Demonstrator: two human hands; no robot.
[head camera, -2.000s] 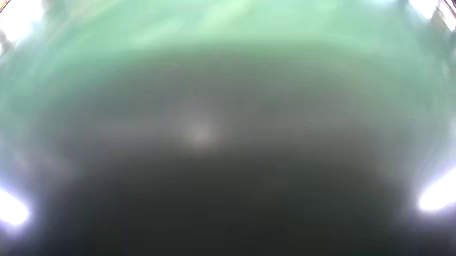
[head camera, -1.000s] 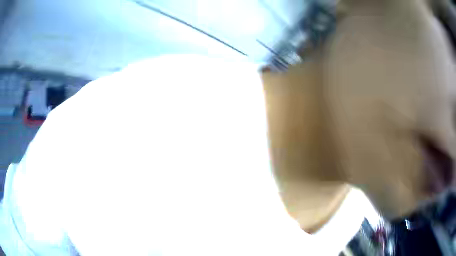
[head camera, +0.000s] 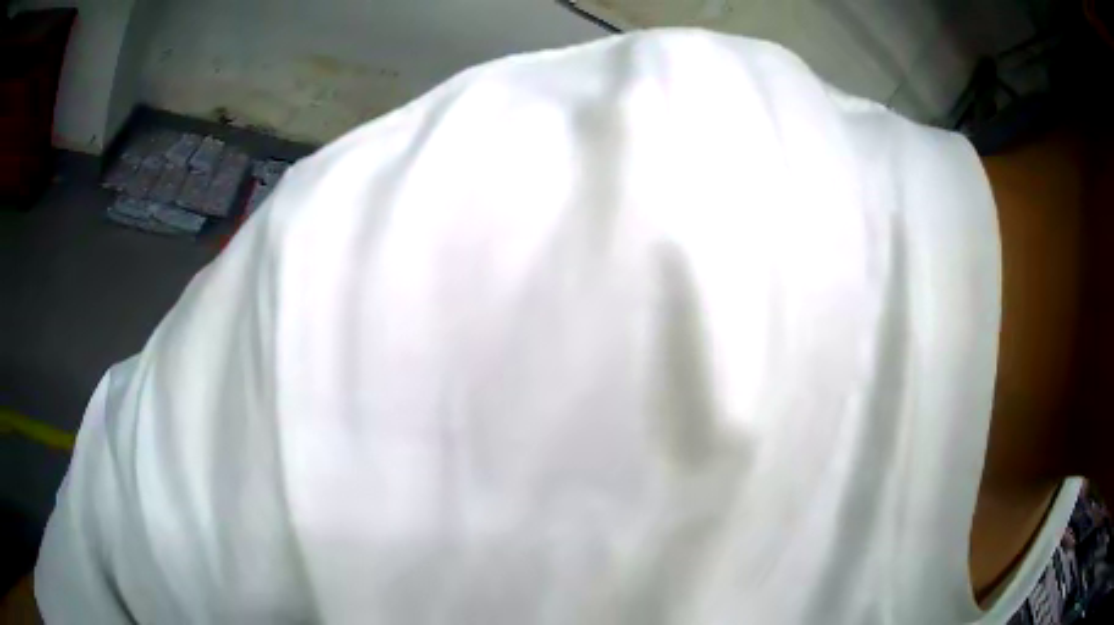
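Observation:
A person in a white top (head camera: 550, 342) fills most of the head view, very close to the camera. The shoulder and sleeve (head camera: 159, 464) lie at the left, and the neck (head camera: 1038, 317) shows at the right edge. Neither my left hand nor my right hand can be made out in the picture. No work piece is in view.
Several grey wrapped bundles (head camera: 183, 177) lie on the dark grey floor (head camera: 98, 293) at the upper left, by a stained pale wall (head camera: 330, 61). A dark red object (head camera: 31, 104) stands at the left edge. A yellow line (head camera: 34, 430) marks the floor.
The first earlier frame is a green and dark blur. A second ago the person's face and neck filled the right side; now the white top fills the middle and the picture is sharper.

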